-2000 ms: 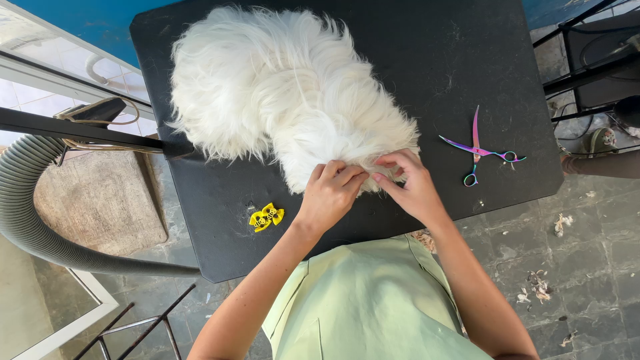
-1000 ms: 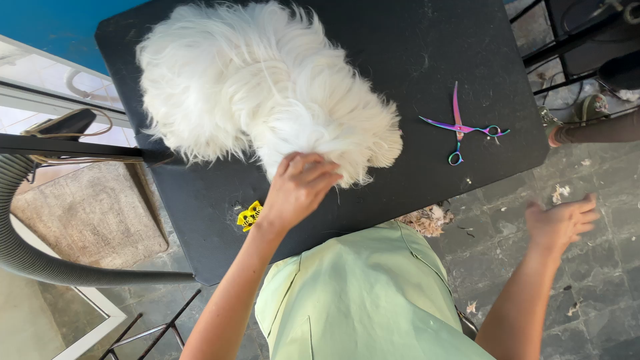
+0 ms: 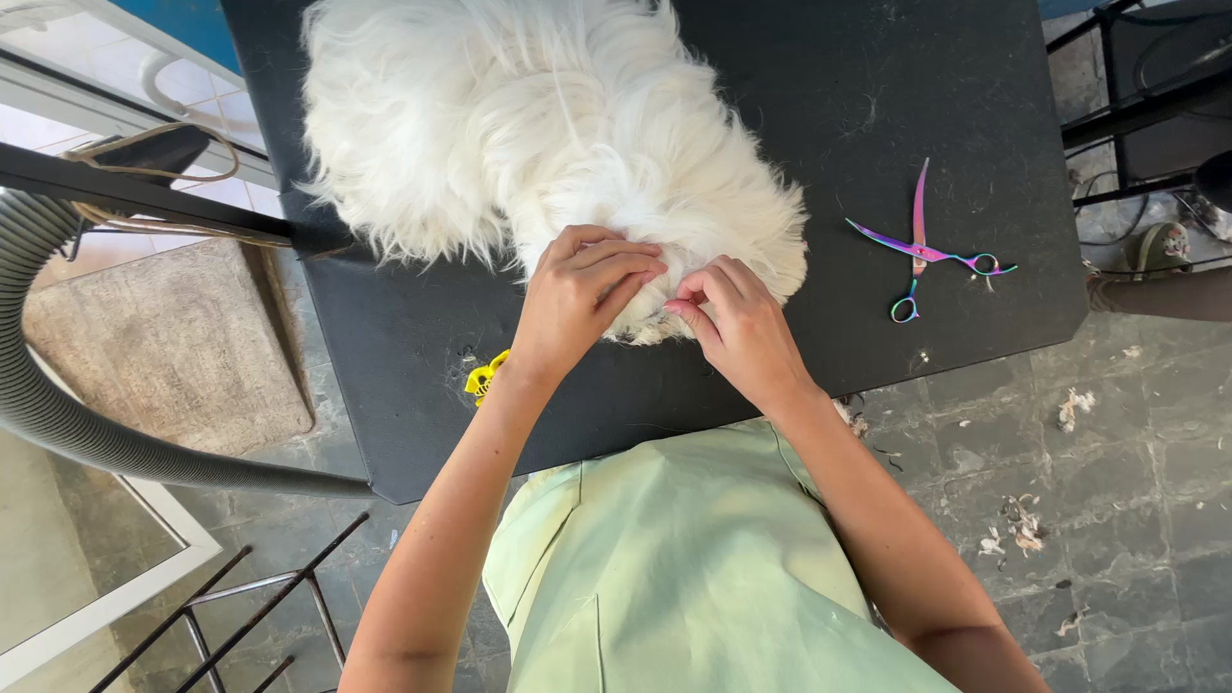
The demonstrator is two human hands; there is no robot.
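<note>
A long-haired white dog (image 3: 597, 125) lies on a black grooming table (image 3: 972, 87), its head toward me. My left hand (image 3: 592, 289) rests on the hair of its head, thumb and fingers close together. Beside it my right hand (image 3: 731, 322) has its thumb and index finger pinched at the same hair; whether a strand is between them I cannot tell. A yellow bow with a dark pattern (image 3: 484, 377) lies on the table, partly hidden behind my left wrist. Curved iridescent shears (image 3: 921, 252) lie with their blades apart to the right of the dog.
A grey corrugated hose (image 3: 115, 433) curves past the table's left side. A black metal bar (image 3: 144, 197) with a cord reaches the table's left edge. Hair clumps (image 3: 1020, 525) lie on the tiled floor. Another person's leg and shoe (image 3: 1160, 250) show at the right.
My right hand was out over the floor at the right a second ago and is back at the dog's head. My left hand has stayed at the head.
</note>
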